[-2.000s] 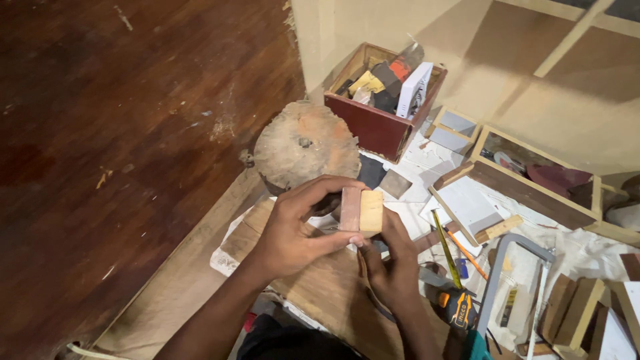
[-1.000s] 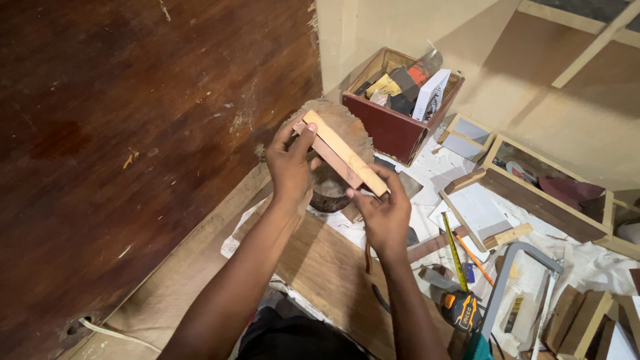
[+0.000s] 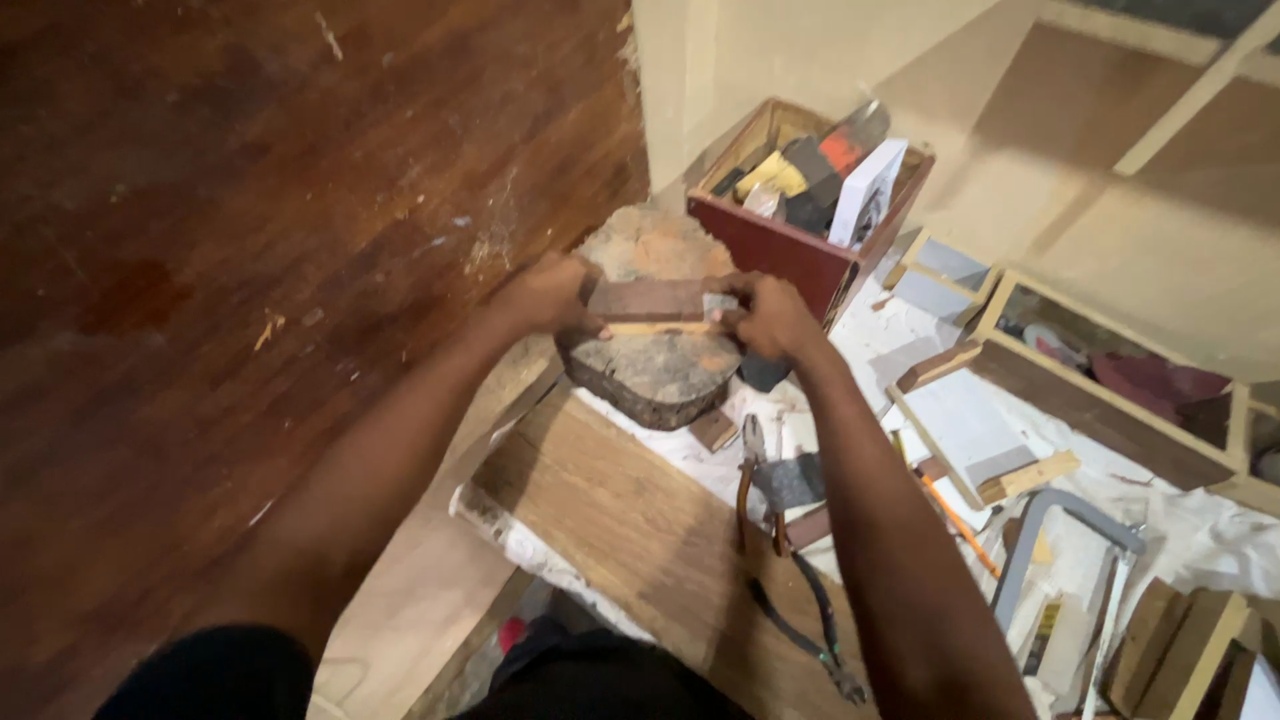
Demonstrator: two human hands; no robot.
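A reddish-brown wood block (image 3: 645, 300) lies along a pale wood strip (image 3: 655, 328), both over the top of a round log slice (image 3: 655, 245). My left hand (image 3: 560, 293) grips their left end, and my right hand (image 3: 768, 312) grips the right end, where a small greyish patch shows between block and fingers. The fingertips of both hands are partly hidden behind the pieces. Whether the pieces rest on the log or are held just above it, I cannot tell. Pliers (image 3: 753, 445) with orange-brown handles lie below my right hand.
A dark red wooden box (image 3: 780, 255) of odds and ends stands behind the log. Wooden frame boxes (image 3: 1110, 400), a grey hacksaw (image 3: 1070, 500), an orange pencil (image 3: 960, 525) and black-handled pliers (image 3: 815, 620) lie to the right and front. A dark wooden panel (image 3: 300, 250) rises at left.
Both hands have brought the two wood pieces over the log and turned them level from a slant. The brown face now shows above the pale strip.
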